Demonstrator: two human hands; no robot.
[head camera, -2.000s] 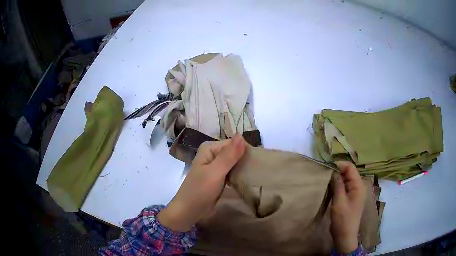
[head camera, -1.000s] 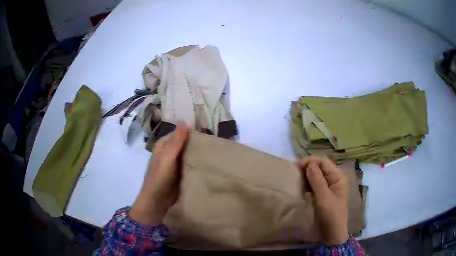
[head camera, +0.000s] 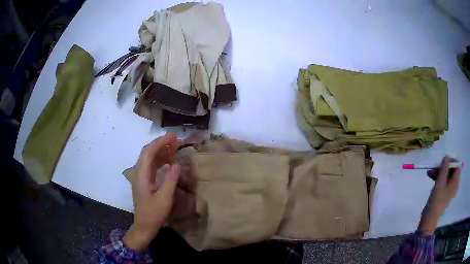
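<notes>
A tan sewn panel lies on the tan stack at the near table edge. My left hand is at the panel's left end, fingers apart; whether it touches the fabric is unclear. My right hand is at the right and has its fingers on a slim white marker pen with a pink-red end. The pen lies flat or nearly flat near the olive-green stack.
A loose cream bundle with dark bands is at the upper centre-left, with dark and white ties beside it. A folded olive-green stack is at the right. A single olive-green piece lies along the left edge.
The tan panel has been lowered from between both hands onto the stack. My left hand has opened. My right hand has left the panel and moved right to the pen. The view has shifted.
</notes>
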